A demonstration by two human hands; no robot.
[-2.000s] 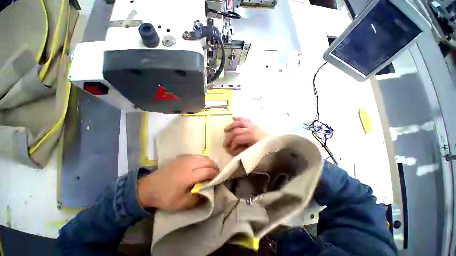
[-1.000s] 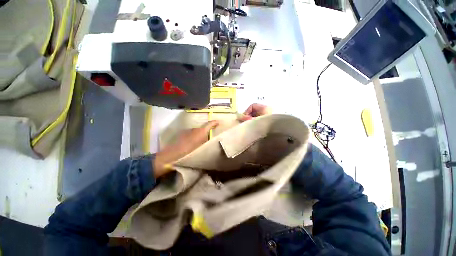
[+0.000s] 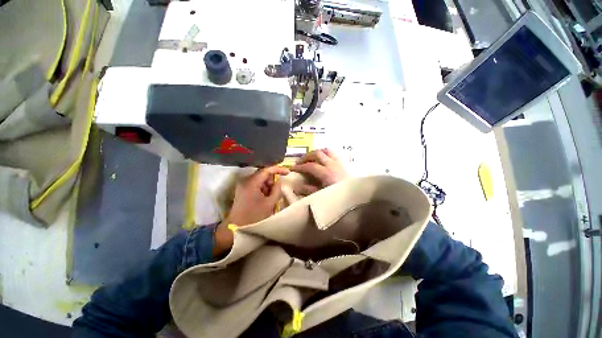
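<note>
The beige tote bag (image 3: 376, 191) lies with its open mouth toward me, its darker inside and a zip showing. Its far end lies under both hands in front of the sewing machine's dark grey head cover (image 3: 218, 122). My left hand (image 3: 254, 198) holds the bag's far end near the yellow piping, fingers bent. My right hand (image 3: 320, 168) grips the same end just to the right, partly hidden behind the bag's rim. The yellow clamp frame (image 3: 302, 141) shows just beyond the fingers. The needle area is hidden by the machine head.
Beige pieces with yellow edges (image 3: 39, 125) are piled at the left. A tablet (image 3: 508, 71) stands at the upper right. A thin black cable (image 3: 424, 142) runs down to a tangle on the table (image 3: 462, 158). A small yellow oblong (image 3: 486, 181) lies at the right.
My left hand has moved forward to the bag's far end, and my right hand has come close beside it. The bag's mouth has spread wider and shifted left.
</note>
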